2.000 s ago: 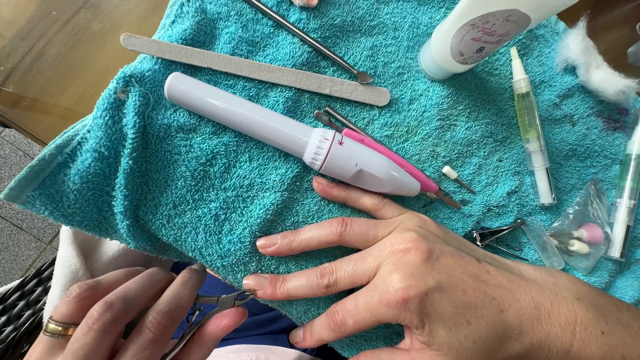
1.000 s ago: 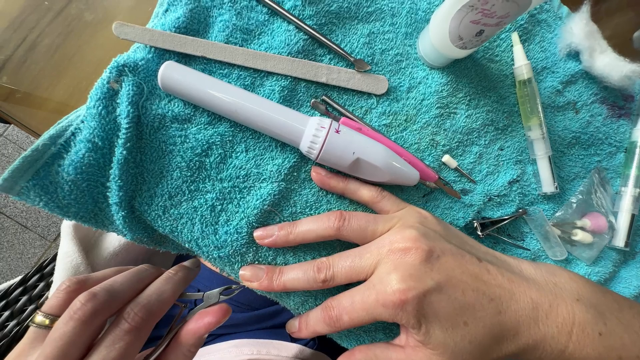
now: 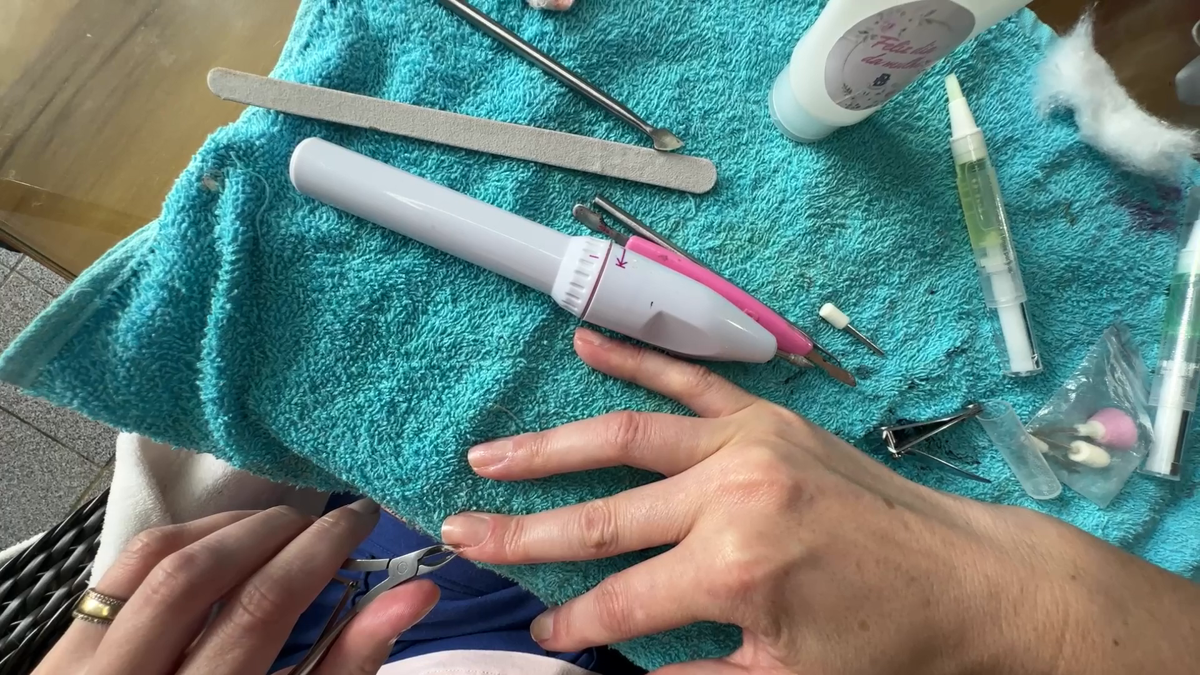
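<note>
My left hand (image 3: 248,591), with a gold-coloured ring, grips metal cuticle nippers (image 3: 403,568) at the lower left. The jaws are at the nail edge of the middle finger of my right hand (image 3: 694,506). That hand lies palm down with fingers spread on a turquoise towel (image 3: 375,375) and holds nothing. One fingertip touches or nearly touches a white electric nail drill (image 3: 525,253). A pink-handled tool (image 3: 712,291) lies along the drill's far side. Beyond it are a grey nail file (image 3: 459,131) and a metal cuticle pusher (image 3: 562,75).
A white squeeze bottle (image 3: 867,66) and cotton wool (image 3: 1111,103) are at the top right. Two pen-like tubes, one nearer (image 3: 992,225), a nail clipper (image 3: 933,436), a small drill bit (image 3: 848,326) and a plastic bag of bits (image 3: 1097,431) are on the right.
The nippers in my left hand have moved right from slightly off the middle fingertip, as seen one second ago, to its nail edge. My right hand keeps its spread pose.
</note>
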